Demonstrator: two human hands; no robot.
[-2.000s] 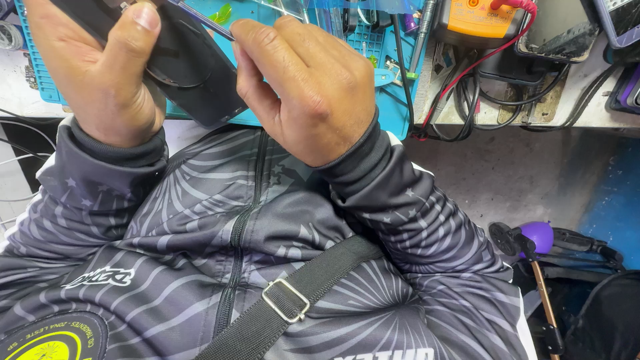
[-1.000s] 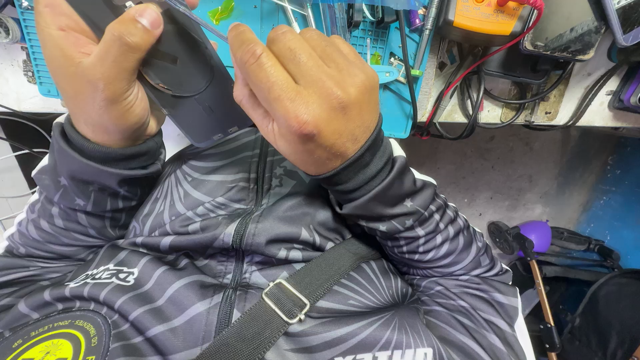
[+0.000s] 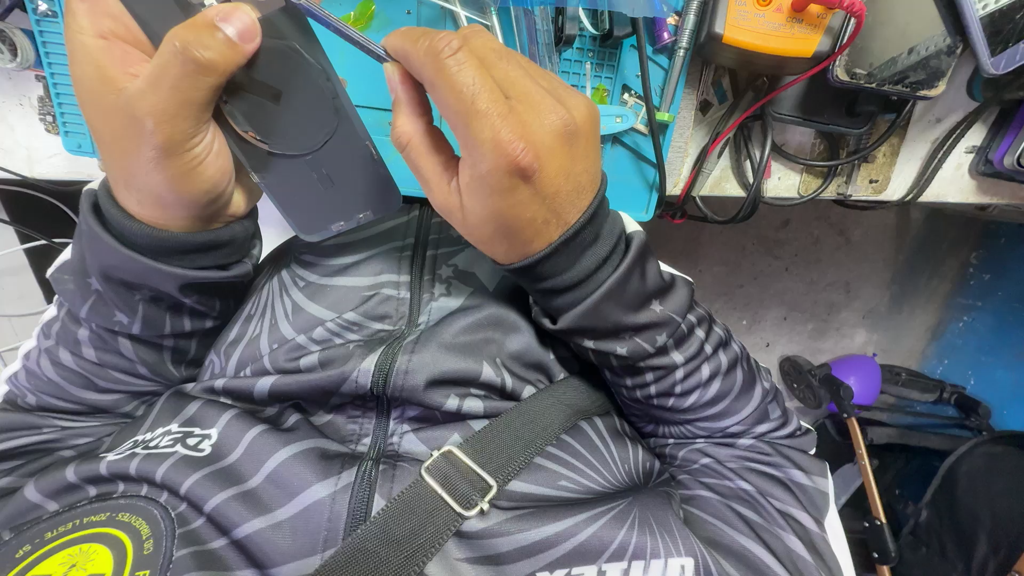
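My left hand (image 3: pixel 172 112) grips a dark smartphone back panel or phone body (image 3: pixel 324 180) with a ring mark on its flat face; its thumb presses near the top. The piece tilts, lower end toward my jacket, and its upper end is cut off by the frame. My right hand (image 3: pixel 504 136) pinches a thin dark tool (image 3: pixel 346 30) between thumb and fingertips. The tool slants up and left to the upper part of the phone piece. Its tip is at the frame's top edge, so I cannot tell whether it touches.
Beneath lies a turquoise repair mat (image 3: pixel 640 180) with small tools and parts. At right are an orange multimeter (image 3: pixel 772 32), its red lead (image 3: pixel 768 100), coiled black cables (image 3: pixel 748 160) and a worn phone part (image 3: pixel 896 60). A folded stroller-like frame (image 3: pixel 868 480) with a purple balloon-like object (image 3: pixel 854 380) stands below.
The phone piece is turned to show more of its flat face than two seconds ago. My right hand has shifted slightly down, still pinching the tool.
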